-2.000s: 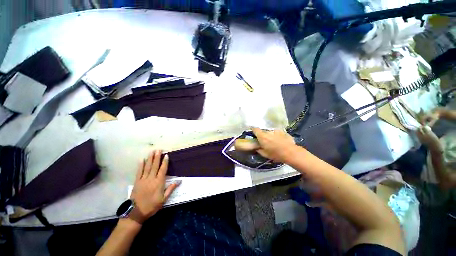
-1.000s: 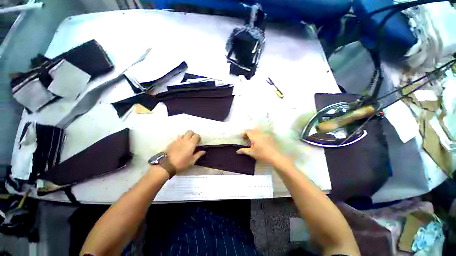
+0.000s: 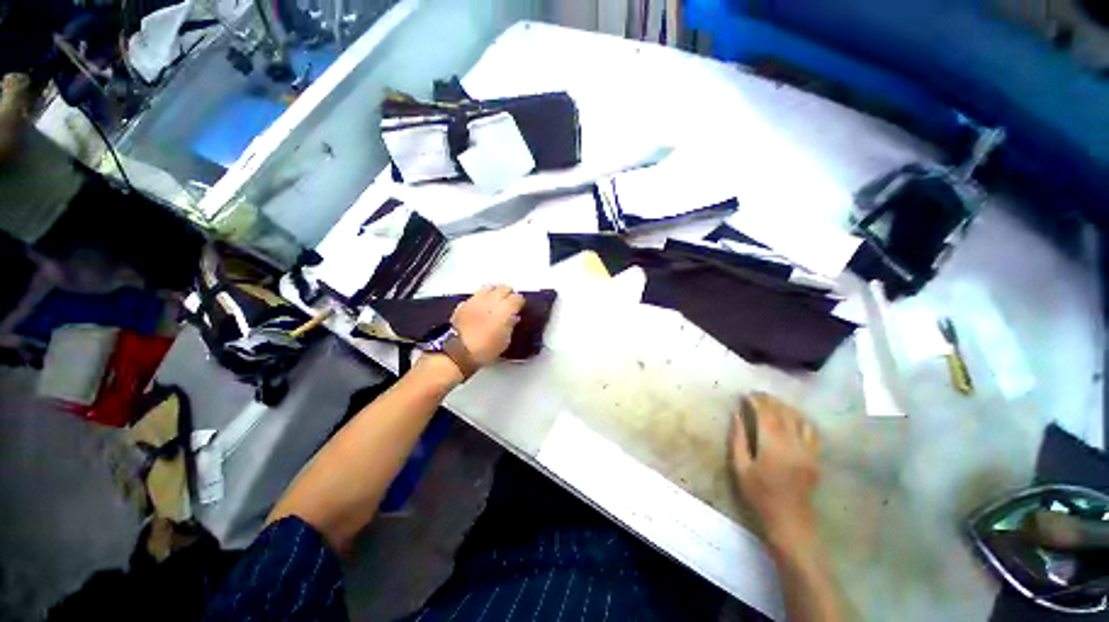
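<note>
My left hand (image 3: 490, 326) is at the left of the table, its fingers curled on the right end of a dark maroon panel (image 3: 533, 318) lying on the left stack. My right hand (image 3: 778, 468) is blurred, over the stained cream area. A thin dark sliver shows by its fingers; I cannot tell if it is held. The white template (image 3: 645, 486) lies along the near table edge. The steam iron (image 3: 1046, 541) stands on the dark mat (image 3: 1076, 456), cut off by the right edge.
Dark panels (image 3: 742, 304) lie fanned across the table centre. Folded dark bundles (image 3: 553, 131) with white pieces lie at the far left. Thread snips (image 3: 957, 356) and a black shiny object (image 3: 915, 225) lie right of centre. A blue roll (image 3: 839, 109) runs along the far side.
The view has swung left. The iron went from under my right hand to the mat. The panel between both hands has left the pressing spot; my left hand has moved to the left stack.
</note>
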